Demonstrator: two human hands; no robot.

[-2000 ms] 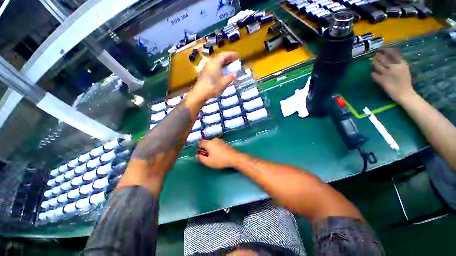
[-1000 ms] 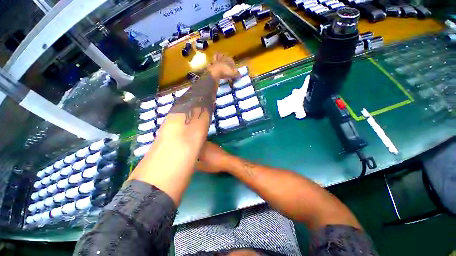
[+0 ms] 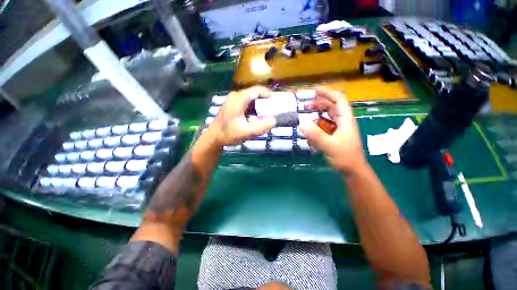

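Observation:
My left hand (image 3: pixel 241 118) holds a white housing (image 3: pixel 276 106) above the front blister tray, its glossy white face up and a dark grey edge toward me. My right hand (image 3: pixel 335 127) is just right of the housing, closed around an orange tool (image 3: pixel 326 125); only part of the orange handle shows and its tip cannot be made out. The front blister tray (image 3: pixel 235 153) lies below my hands with white housings in rows, partly hidden by them.
A second tray of white housings (image 3: pixel 105 153) is at left. A black heat gun (image 3: pixel 445 127), a crumpled white cloth (image 3: pixel 391 141) and a thin white strip (image 3: pixel 470 201) lie at right. Behind, dark housings sit on an orange-yellow surface (image 3: pixel 306 65). A grey-blue garment edge shows at lower right.
My left hand has come back from the tray's far side and now holds a housing. My right hand has risen from the tray's near edge to beside it. The view has shifted; the neighbour's hand left earlier.

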